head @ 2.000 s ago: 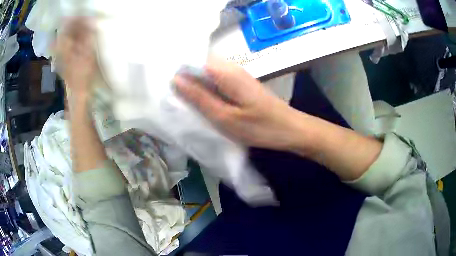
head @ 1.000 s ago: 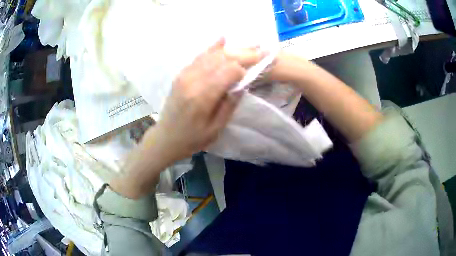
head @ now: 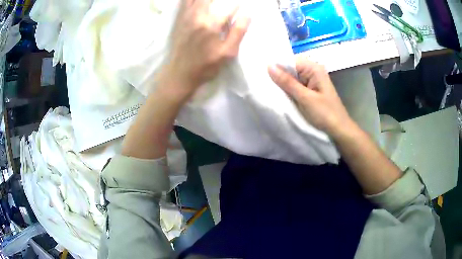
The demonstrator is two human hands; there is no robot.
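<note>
A white garment piece (head: 238, 111) hangs over the front edge of the white table towards the navy apron. My left hand (head: 205, 43) is on the cloth at upper centre, with thumb and fingertips closed on a fold. My right hand (head: 314, 93) is at the right side of the cloth and pinches its edge between thumb and curled fingers. The cloth hides what lies under it, and I cannot see the needle area.
A blue plate (head: 324, 25) lies behind my right hand. Green-handled thread snips (head: 400, 23) with a white strip (head: 405, 50) and a dark slab (head: 441, 23) are at right. Loose cream cloth (head: 101, 45) lies at left, with a large bundle (head: 61, 177) below table level.
My hands were close together over the cloth and are now apart. My left hand has moved up, my right hand down and to the right. The cloth is spread wider over the table edge.
</note>
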